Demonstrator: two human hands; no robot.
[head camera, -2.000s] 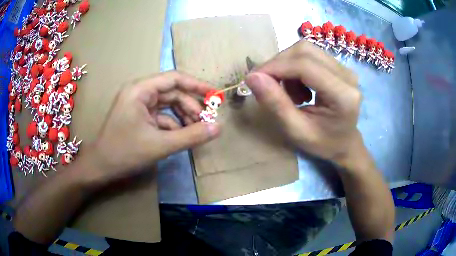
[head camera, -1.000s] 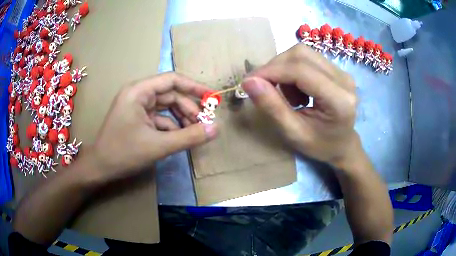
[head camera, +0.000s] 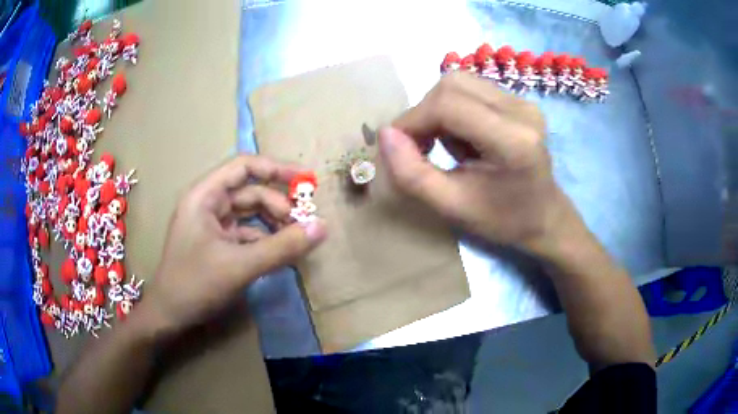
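My left hand (head camera: 235, 234) pinches a doll figurine (head camera: 303, 199) upright, red head up, face towards me, at the left edge of the small cardboard pad (head camera: 364, 259). My right hand (head camera: 477, 162) is at the right of the pad, thumb and index fingertips together; no stick shows at them, and I cannot tell if they hold one. A small whitish round glue pot (head camera: 362, 171) stands on the pad between my hands, with dark stains around it.
A loose pile of figurines (head camera: 81, 194) lies at left on a large cardboard sheet (head camera: 182, 81). A row of figurines (head camera: 526, 71) stands on the metal tabletop (head camera: 599, 178) at far right. A white bottle (head camera: 621, 24) is at the far right corner. Blue plastic bin (head camera: 20, 283) at far left.
The thin yellowish stick between my right fingertips and the figurine's head no longer shows. My right hand is apart from the figurine. The whole view has shifted and tilted slightly.
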